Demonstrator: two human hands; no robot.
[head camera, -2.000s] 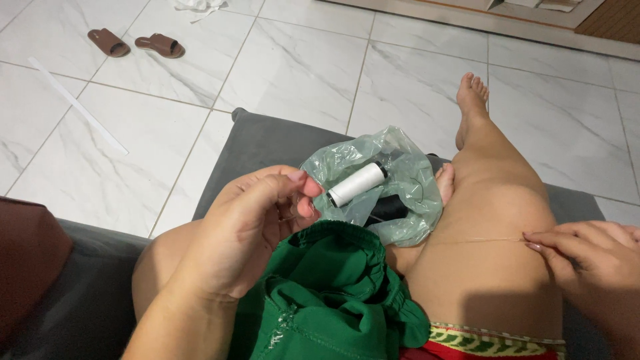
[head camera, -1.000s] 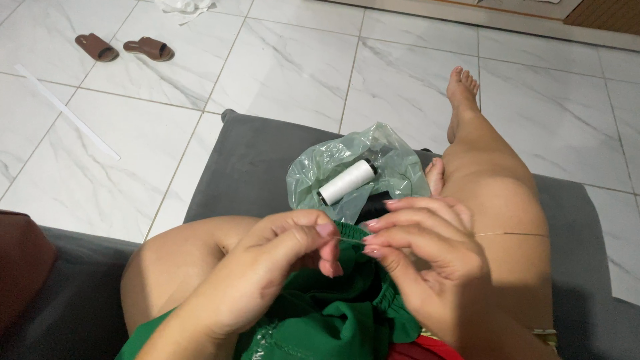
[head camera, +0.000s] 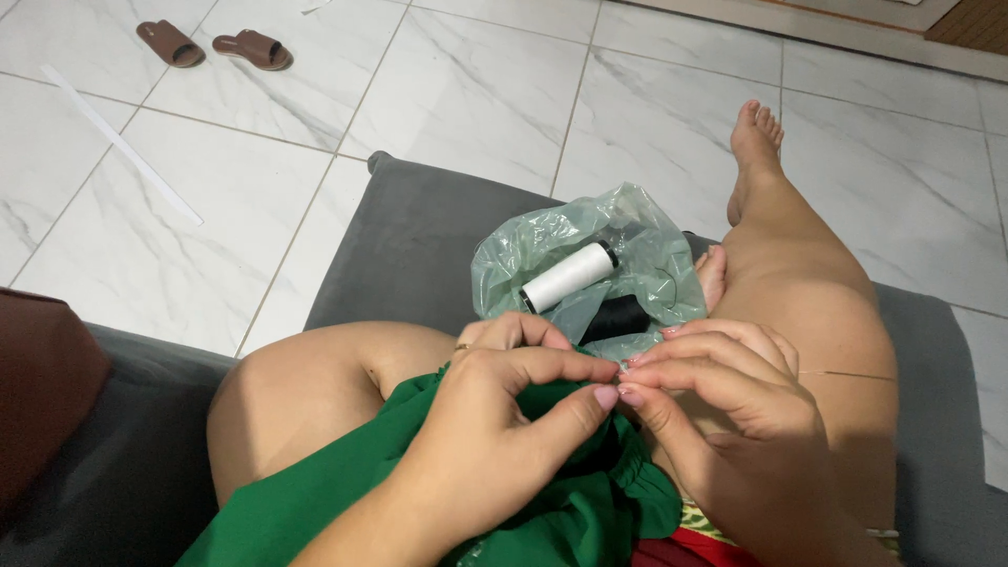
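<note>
My left hand (head camera: 512, 409) and my right hand (head camera: 732, 402) meet fingertip to fingertip above my lap, each with thumb and forefinger pinched on something very fine. A thin thread (head camera: 846, 375) runs across my thigh to the right of my right hand. Beneath both hands lies a green cloth garment (head camera: 331, 488) with a gathered edge. Just beyond them, a translucent green plastic bag (head camera: 512, 252) holds a spool of white thread (head camera: 571, 277) and a spool of black thread (head camera: 618, 317).
The grey upholstered seat (head camera: 417, 236) carries my legs and the bag. Brown slide sandals (head camera: 256, 49) and a white strip (head camera: 126, 146) lie on the tiled floor. At the left edge is a brown object (head camera: 43, 386); red fabric (head camera: 685, 547) shows at the bottom.
My right hand has come in from the far right, where it held the thread out over my thigh, to my left hand. Both hands' fingertips now touch.
</note>
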